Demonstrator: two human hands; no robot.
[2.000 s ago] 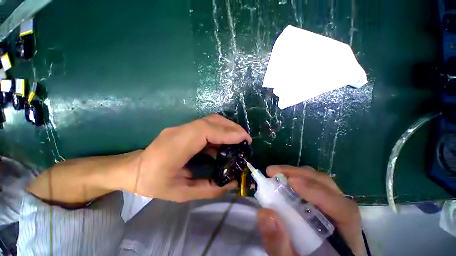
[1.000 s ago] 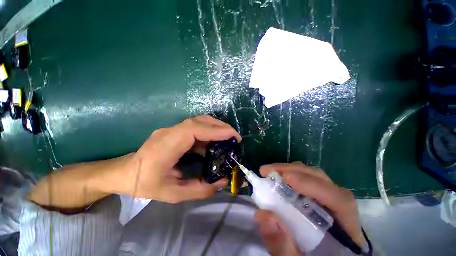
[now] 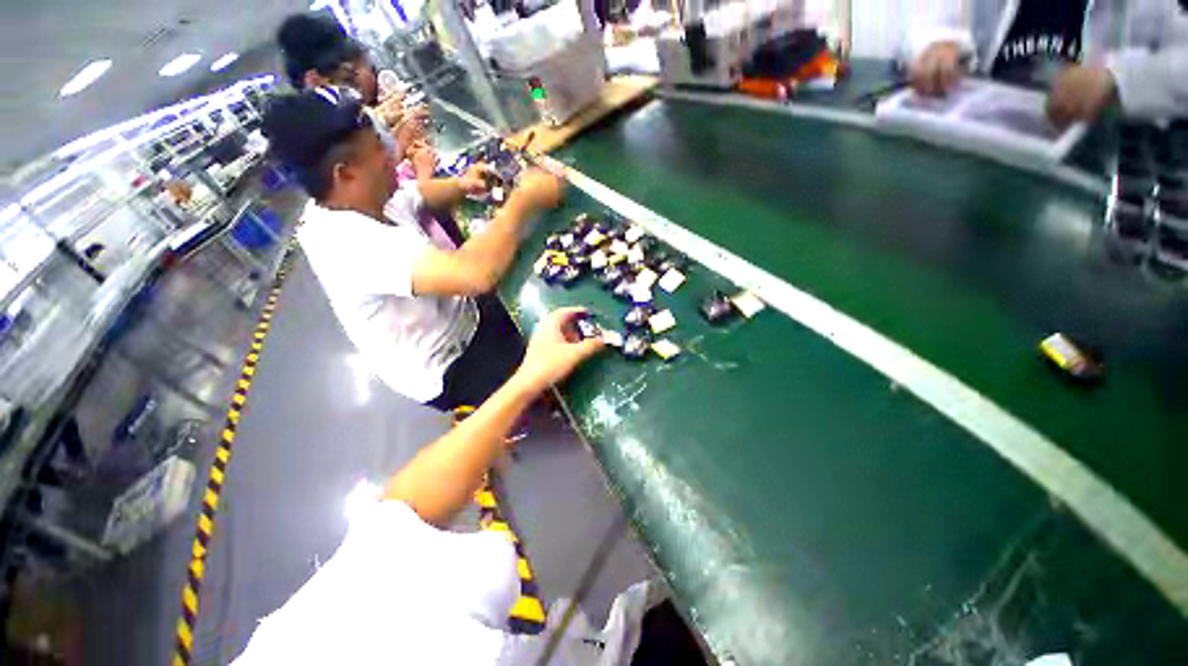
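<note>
My left hand [image 3: 558, 349] is stretched out to the bench's near edge, its fingers around a black electronic unit [image 3: 589, 328] with a small white part. Two units with pale pouch batteries [image 3: 663, 320] lie just right of my fingers. A larger pile of black units with white and yellow batteries [image 3: 606, 255] lies beyond. Another unit [image 3: 719, 307] with its battery lies apart near the pale stripe. My right hand and the glue syringe are out of the picture.
The green bench [image 3: 808, 429] has a long pale stripe [image 3: 834, 333]. A lone unit [image 3: 1071, 355] lies beyond it. A seated person [image 3: 378, 260] works at the left, others behind. Across the bench are a person's hands at a white tray [image 3: 977, 117] and a dark gridded tray [image 3: 1153, 195].
The view has swung left and up along the line. My left hand has moved from the syringe tip out to the pile. My right hand, syringe and white paper have left the main view.
</note>
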